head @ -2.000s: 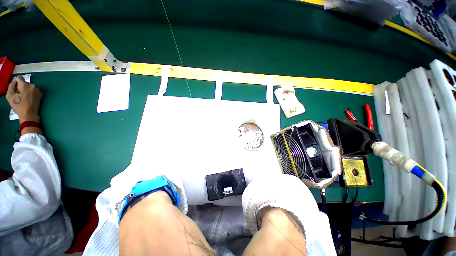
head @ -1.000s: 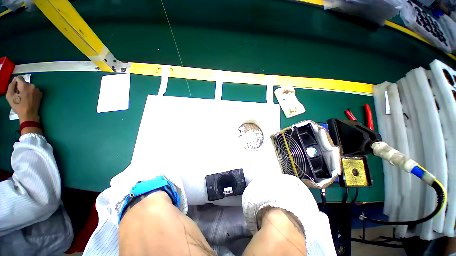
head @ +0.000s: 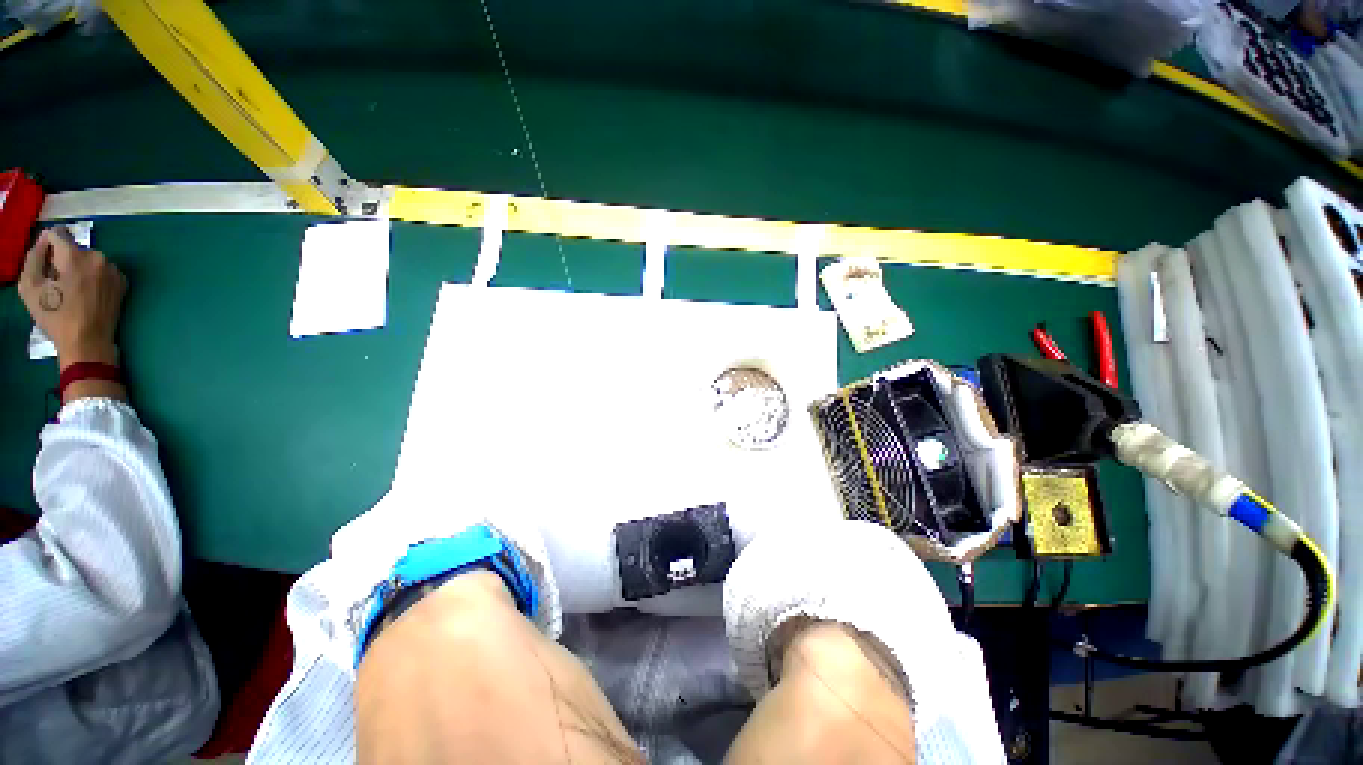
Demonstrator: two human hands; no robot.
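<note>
My left hand (head: 486, 680) and my right hand (head: 830, 702) are cut off by the bottom edge; only bare skin beyond the white cuffs shows, with a blue watch on the left wrist. Their fingers are hidden, so their grip cannot be told. The sleeves rest at the near edge of the white mat (head: 583, 404). A black rectangular device (head: 674, 550) with a small white mark lies between them. A small round dish (head: 749, 408) with silvery bits sits on the mat's right side.
A fume fan (head: 912, 456), a yellow sponge tray (head: 1063, 511) and a soldering iron (head: 1188, 466) stand right; red handles (head: 1103, 348) lie behind. White foam slabs (head: 1226, 434) line the far right. A paper slip (head: 340, 278) and another person's hand (head: 75, 299) are left.
A tiny pale speck on the green surface beyond the yellow tape has shifted right. My arms and the bench items have not visibly moved.
</note>
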